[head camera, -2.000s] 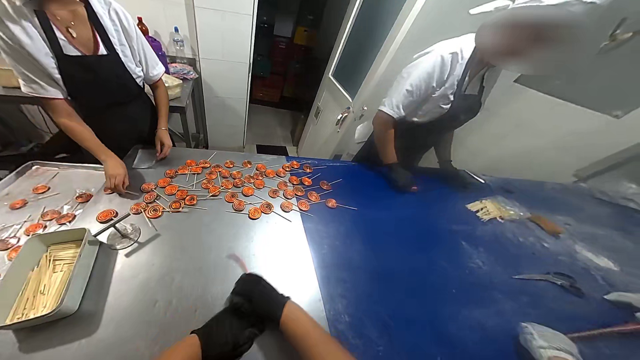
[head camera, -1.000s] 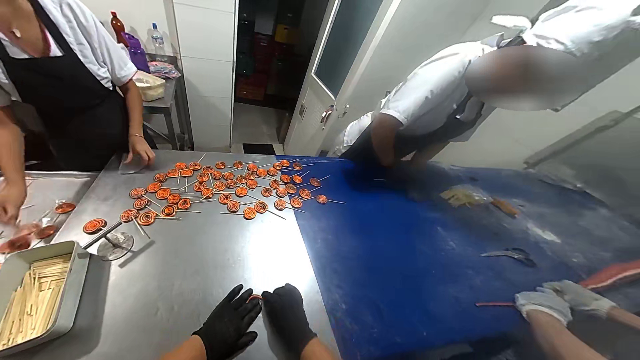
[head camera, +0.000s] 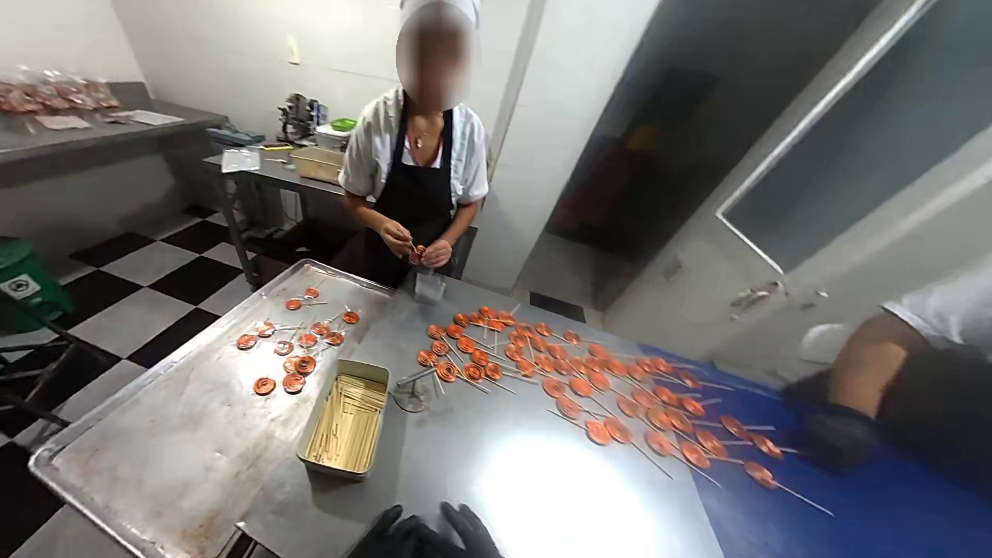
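At the bottom edge, my left hand (head camera: 397, 536) and my right hand (head camera: 471, 532) wear black gloves and lie close together over the steel table (head camera: 434, 480). Only the fingers show; whether anything is between or under them is hidden. Just beyond my left hand is a metal box (head camera: 308, 459) of thin wooden sticks (head camera: 349, 422). Many orange-red spiral lollipops (head camera: 597, 432) on sticks lie spread farther off, some on the blue mat (head camera: 744, 504). A small metal press or stamp with a round clear base (head camera: 412, 397) stands beside the box.
A large metal tray (head camera: 155, 465) at left holds several lollipops (head camera: 294, 383), some in clear wrappers. Across the table a co-worker (head camera: 422, 194) holds a lollipop (head camera: 417, 254) above a clear container (head camera: 429, 288). Another person's black-gloved hand (head camera: 841, 438) is at the right edge.
The view has swung far left. My hands were apart on the table around a small red piece one second ago, which is out of sight now. The co-worker opposite now holds a lollipop in both hands.
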